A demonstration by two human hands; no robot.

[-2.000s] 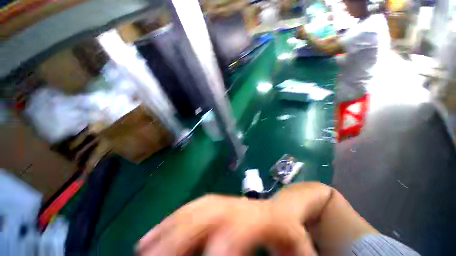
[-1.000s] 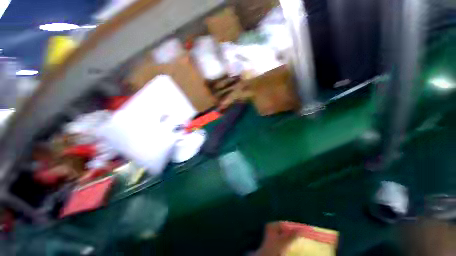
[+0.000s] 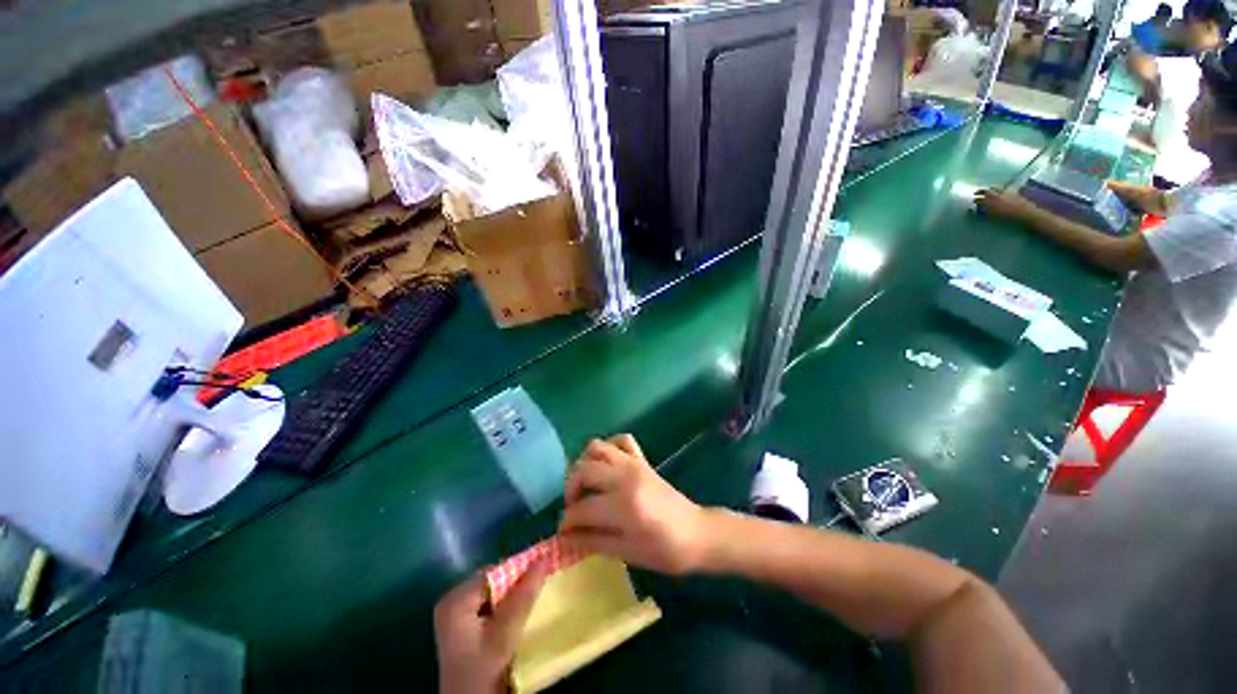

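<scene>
My left hand [image 3: 478,633] grips the left end of a sticker sheet [image 3: 577,620] at the bottom centre. The sheet has yellow backing, a curled lower edge and a pale strip with rows of red dots. My right hand [image 3: 623,508] is at the strip's upper right end, fingers bunched together; whether a sticker is between the fingertips cannot be seen. A pale blue-green product box [image 3: 521,445] lies on the green bench just beyond my hands. Another such box [image 3: 172,658] is at the bottom left, cut by the frame edge.
Metal posts [image 3: 807,203] stand on the bench. A white camera [image 3: 779,488] and small square device [image 3: 883,496] lie right of my hands. Left are a monitor [image 3: 109,366], keyboard [image 3: 364,380] and open carton [image 3: 522,258]. An open box [image 3: 997,301] lies farther right, near a seated person [image 3: 1177,258].
The view has swung and steadied. The sticker sheet, partly in view a second ago, now shows with both hands at it. My right arm now reaches across from the lower right.
</scene>
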